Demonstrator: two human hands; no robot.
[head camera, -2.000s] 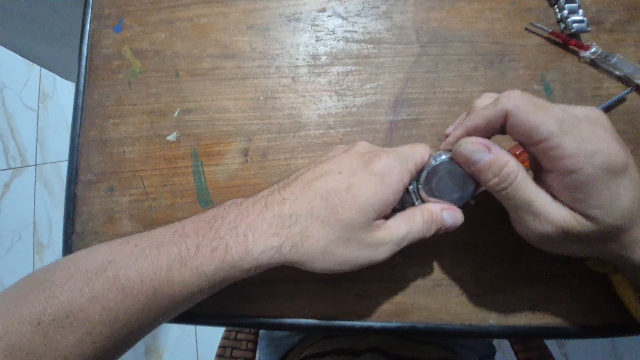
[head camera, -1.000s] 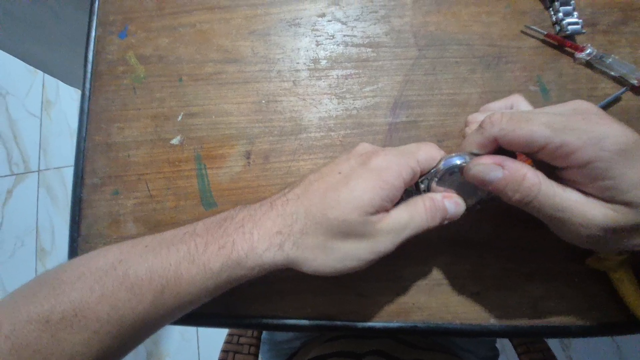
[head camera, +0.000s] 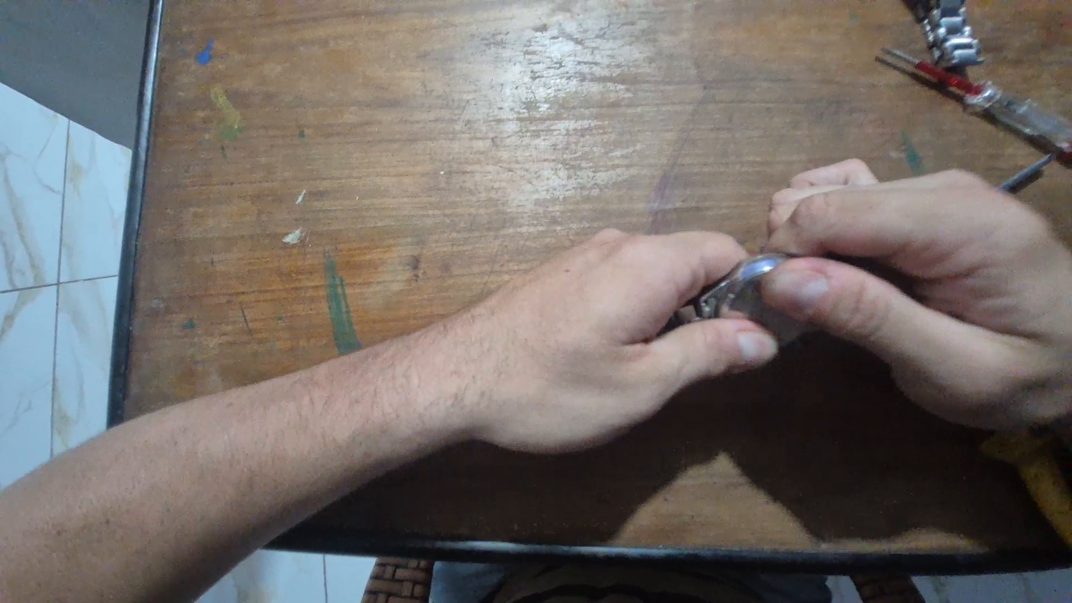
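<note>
A round metal watch case is held over the lower right part of the wooden table. My left hand grips it from the left between thumb and forefinger, and part of a metal strap shows beside those fingers. From the right, my right hand presses its thumb on the case, with curled fingers behind it. The right thumb covers much of the case. Whether a tool is inside the right hand cannot be told in this frame.
At the upper right lie a metal watch bracelet and a small screwdriver with a clear and red handle. A dark thin rod shows behind the right hand. A yellow object sits at the right edge. The wooden table bears paint marks.
The watch case has tilted, so its flat round face shows less than two seconds ago. The orange thing seen by my right fingers earlier is out of sight.
</note>
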